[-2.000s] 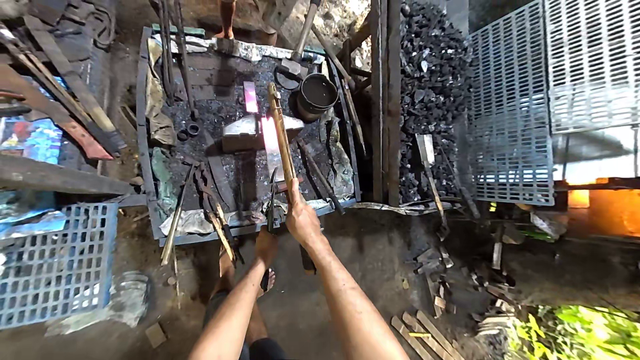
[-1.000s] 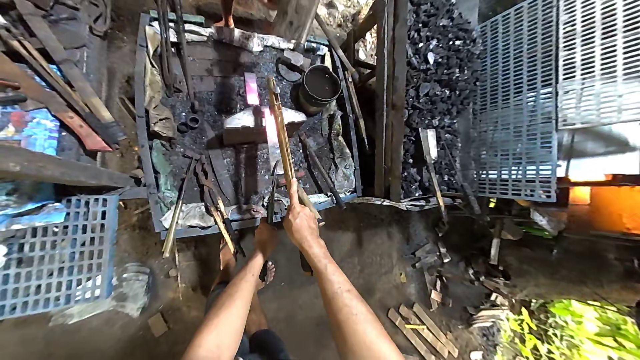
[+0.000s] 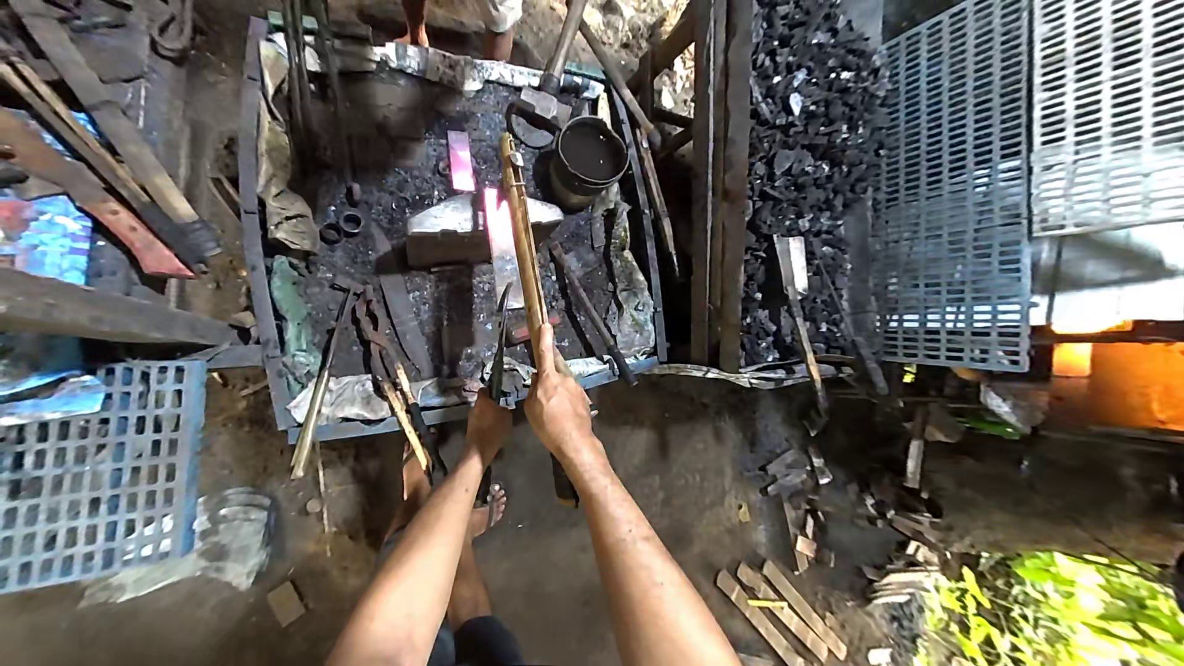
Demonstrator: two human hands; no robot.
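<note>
My left hand [image 3: 488, 421] is closed on the dark handles of metal tongs [image 3: 500, 347], whose upper end meets the lower end of a bright metal strip [image 3: 502, 254]. The strip glows pink-white in its upper part and lies across a steel anvil block [image 3: 449, 231]. My right hand [image 3: 559, 407] grips a long, narrow wooden tool [image 3: 524, 231], which points upward just right of the strip; whether it touches the strip I cannot tell. Beyond the anvil lies a separate glowing pink piece [image 3: 460, 160]. My fingertips are partly hidden.
A dark bucket [image 3: 590, 159] and a sledgehammer [image 3: 546, 104] are at the work bed's upper right. More tongs [image 3: 379, 342] rest at its near edge [image 3: 361, 428]. Charcoal [image 3: 809, 139] fills a trough to the right. Another person's feet [image 3: 416, 35] stand beyond the bed.
The sledgehammer's handle, raised and swung toward the viewer a second ago, now leans away beyond its head. My hands, the tongs and the strip stay nearly in place.
</note>
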